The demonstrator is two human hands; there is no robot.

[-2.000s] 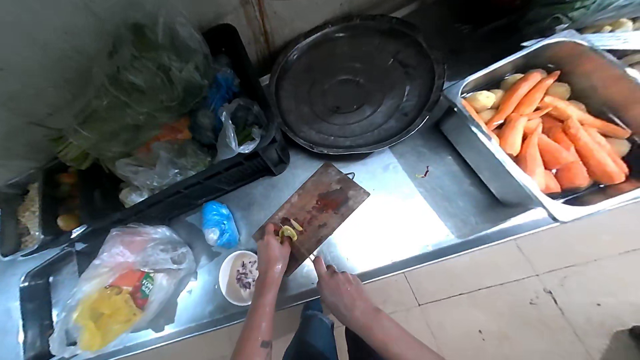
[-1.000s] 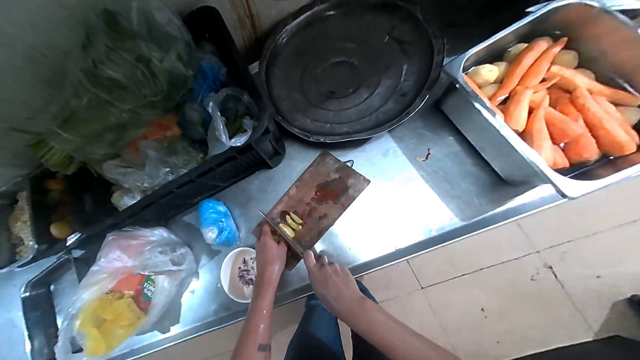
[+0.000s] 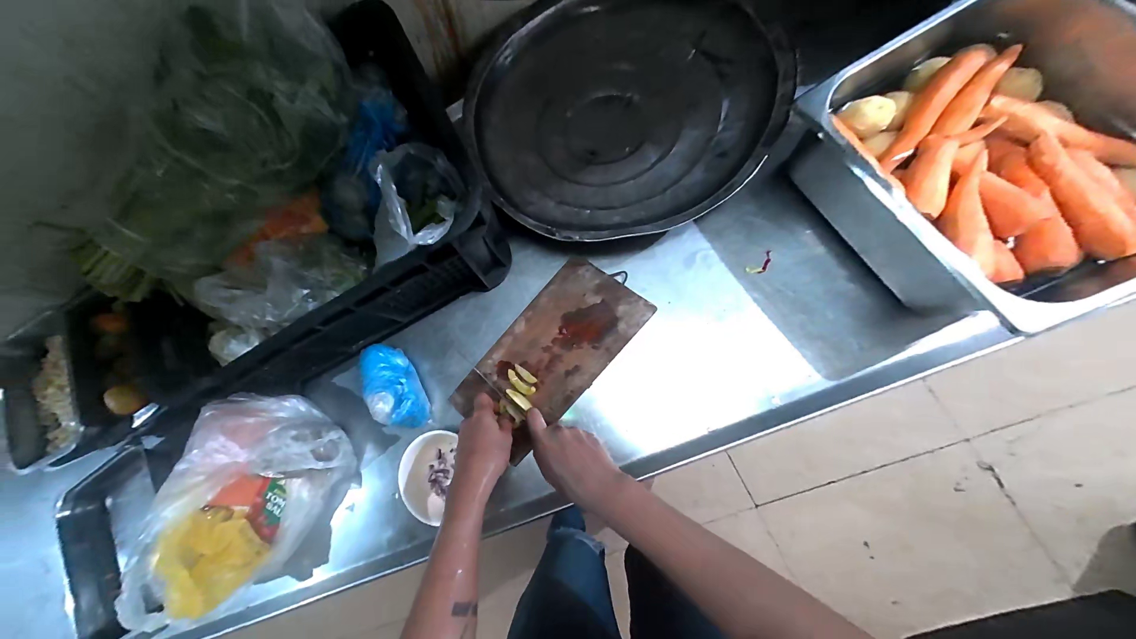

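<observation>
A worn cutting board (image 3: 577,333) lies aslant on the steel counter, with a reddish wet stain on it. Several yellow-green wedges (image 3: 520,380), perhaps lime or lemon, lie on its near half. My left hand (image 3: 484,441) is at the board's near left edge, fingertips by the wedges and the thin blade of a knife (image 3: 486,380). My right hand (image 3: 572,457) is at the near edge, fingers curled; the knife's handle is hidden, and its grip is not plain. Left of my left hand stands a white bowl (image 3: 415,479) with chopped purple bits in pale liquid.
A blue plastic bag (image 3: 393,387) and a clear bag of packets (image 3: 240,506) lie left. Behind them is a black crate (image 3: 390,311) of bagged greens. A large round dark lid (image 3: 621,124) lies behind the board. A steel pan (image 3: 896,240) of carrots and potatoes stands right.
Two seconds ago the wedges were bunched at my left fingertips; now they lie spread on the board. Both hands have stayed at the board's near end.
</observation>
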